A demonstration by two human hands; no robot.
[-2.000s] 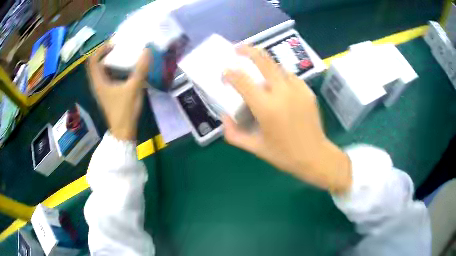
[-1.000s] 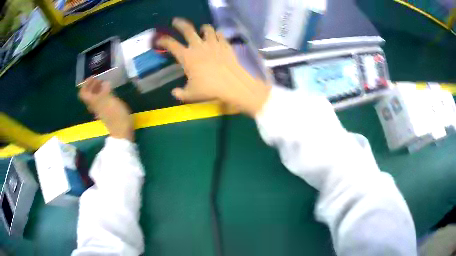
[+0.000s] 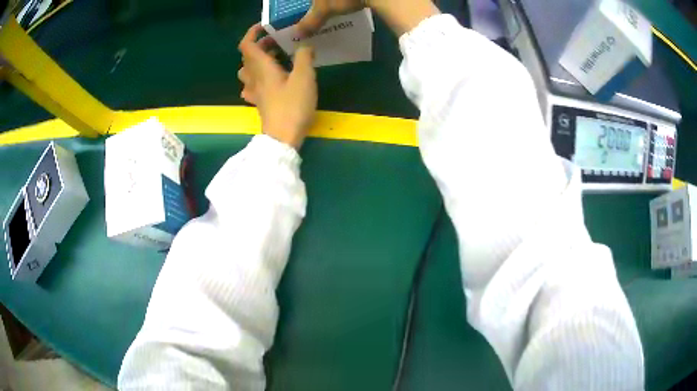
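A white retail box with a blue panel (image 3: pixel 336 44) is at the top centre, cut off by the picture's edge. My left hand (image 3: pixel 283 95) holds its left end, with thumb and fingers at the corner. My right hand (image 3: pixel 359 8) lies over its top and is partly cut off. On the digital scale (image 3: pixel 615 145), another white and blue retail box (image 3: pixel 607 50) sits tilted on the grey pan. The lit display shows digits that look like 200.0.
An open box with a round disc (image 3: pixel 46 191) and a closed retail box (image 3: pixel 145 183) stand at the left on the green bench. White boxes (image 3: pixel 672 229) stand at the right edge. A black cable (image 3: pixel 416 298) crosses the bench. Yellow edging (image 3: pixel 359 128) and a yellow post (image 3: pixel 53 76) lie beyond.
The view has shifted, so the scale shows farther right. Both hands were apart near the boxes beyond the yellow edge; now they are on one retail box there.
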